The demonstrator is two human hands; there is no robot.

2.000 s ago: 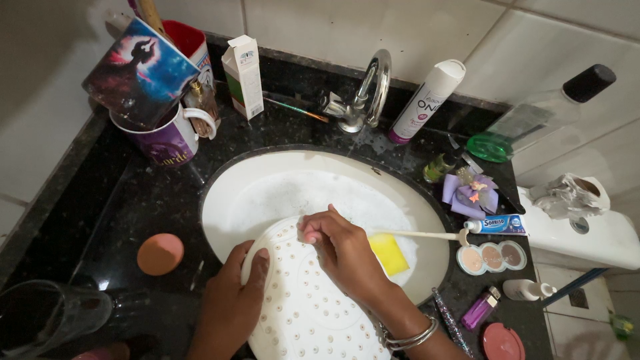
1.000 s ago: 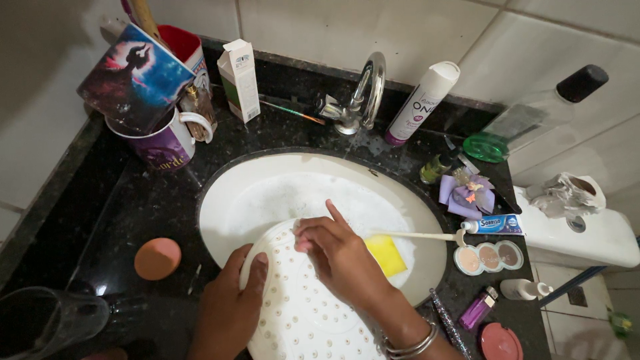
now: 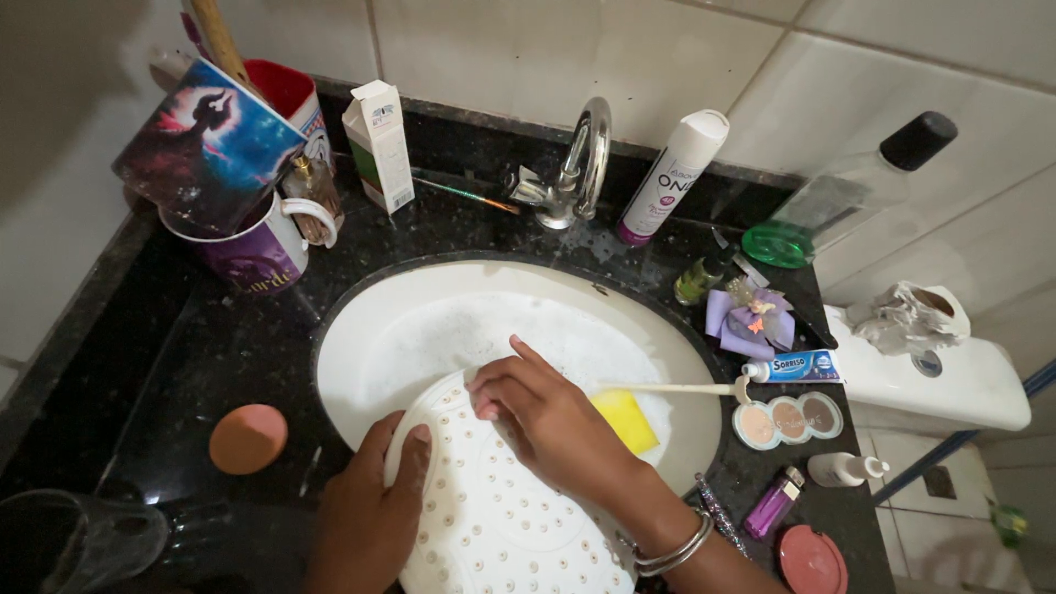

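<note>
A white object with rows of small raised dots (image 3: 503,520), perhaps a shoe sole, is held over the near edge of the oval sink (image 3: 355,355). My left hand (image 3: 375,495) grips its left edge, thumb on the dotted face. My right hand (image 3: 536,404) rests on its upper part with bent fingers, the index finger raised; whether it pinches anything is hidden. Soapy water (image 3: 487,330) fills the basin. Beyond my right wrist lie a yellow sponge (image 3: 627,421) and a pale long-handled tool (image 3: 676,387) that reaches over the sink's right rim.
Mugs (image 3: 256,247), a carton (image 3: 379,148), a chrome faucet (image 3: 582,173) and a spray can (image 3: 672,177) stand behind the sink. At right are a clear bottle (image 3: 850,198), toothpaste (image 3: 796,366), a makeup palette (image 3: 788,421) and a purple lighter (image 3: 774,502). A round sponge (image 3: 247,439) and clear glass (image 3: 82,540) are at left.
My right hand's index finger is raised off the dotted surface, where two seconds ago the fingers were bunched together. My left hand keeps its hold.
</note>
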